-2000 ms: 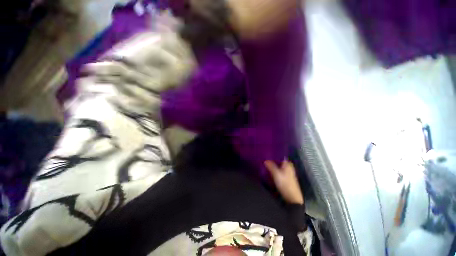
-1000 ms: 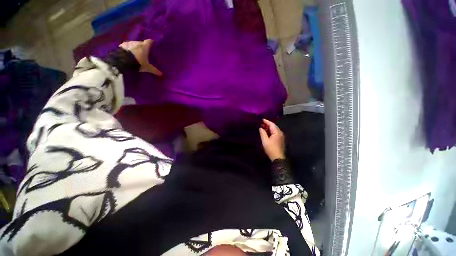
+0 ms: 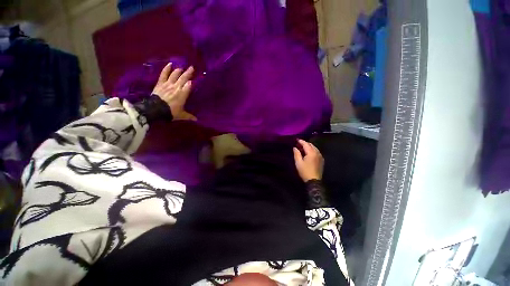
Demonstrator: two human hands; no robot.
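Bright purple cloth (image 3: 268, 89) lies spread in front of me, over the far side of my black-covered lap. My left hand (image 3: 175, 91) is open, with its fingers spread flat on the purple cloth's left part. My right hand (image 3: 308, 160) lies at the near right edge of the cloth, over the black lap, thumb and fingers slightly apart, with nothing visible in it. Dark red cloth (image 3: 134, 44) lies beneath and beyond the purple cloth.
The white machine table (image 3: 442, 134) with its grey measuring tape (image 3: 411, 72) runs down the right. Purple cloth (image 3: 495, 111) hangs over its far right. Bright metal machine parts (image 3: 447, 260) sit low right. Dark garments (image 3: 47, 89) are at far left, blue crate parts (image 3: 380, 67) beyond the lap.
The purple cloth has been laid out flat across the lap. My left hand has moved slightly right and down onto it. The view has turned away from the machine table.
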